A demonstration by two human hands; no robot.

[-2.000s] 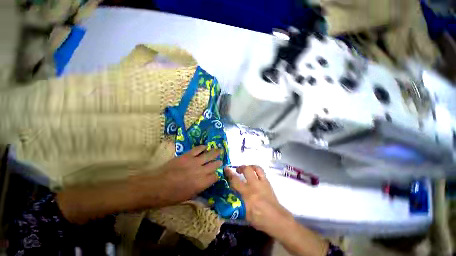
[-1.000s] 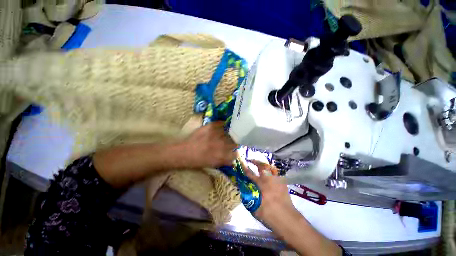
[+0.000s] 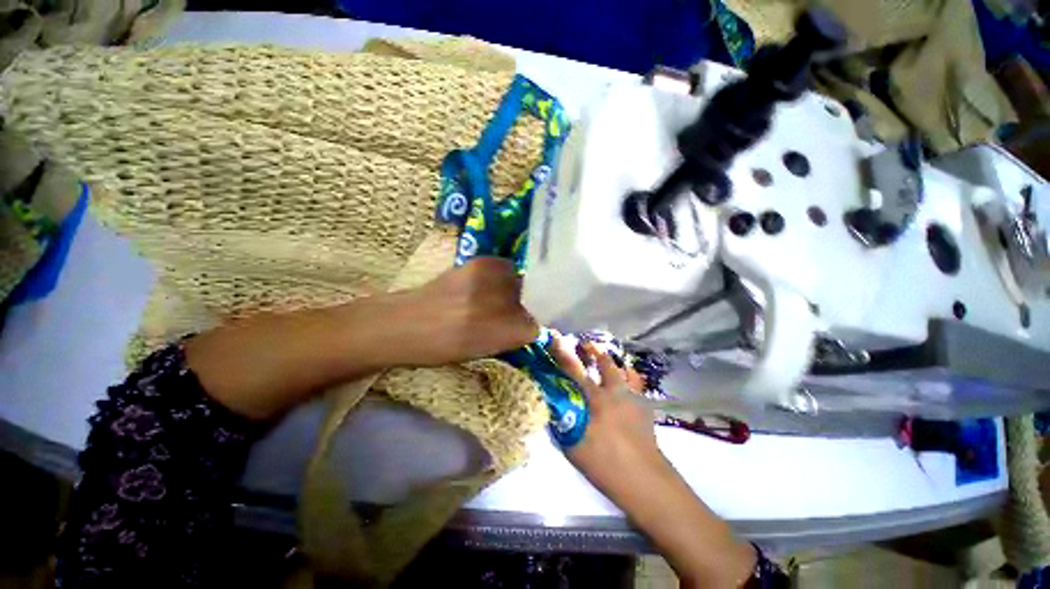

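A cream woven bag body point(image 3: 288, 173) lies flat at the left of the machine, its teal patterned lining point(image 3: 564, 403) along the mouth edge. My left hand point(image 3: 489, 308) is closed on the lining edge beside the machine head. My right hand point(image 3: 610, 403) lies on the lining at the needle area, fingers spread and pointing to the foot. The sewing machine point(image 3: 622, 196) stands over the work; its foot and needle are mostly hidden by my fingers and glare. A cream strap point(image 3: 334, 495) hangs over the table's front edge.
Red-handled snips point(image 3: 720, 429) lie right of my right hand. A blue tray point(image 3: 976, 449) with a dark, red-ended tool is at the far right. Cream bags lie behind the machine point(image 3: 921, 69). A measuring scale runs along the front edge.
The bag body has swung slightly up and left and now lies still. My hands stay at the needle area, having moved there from in front of it. A white lever-like part on the machine is blurred.
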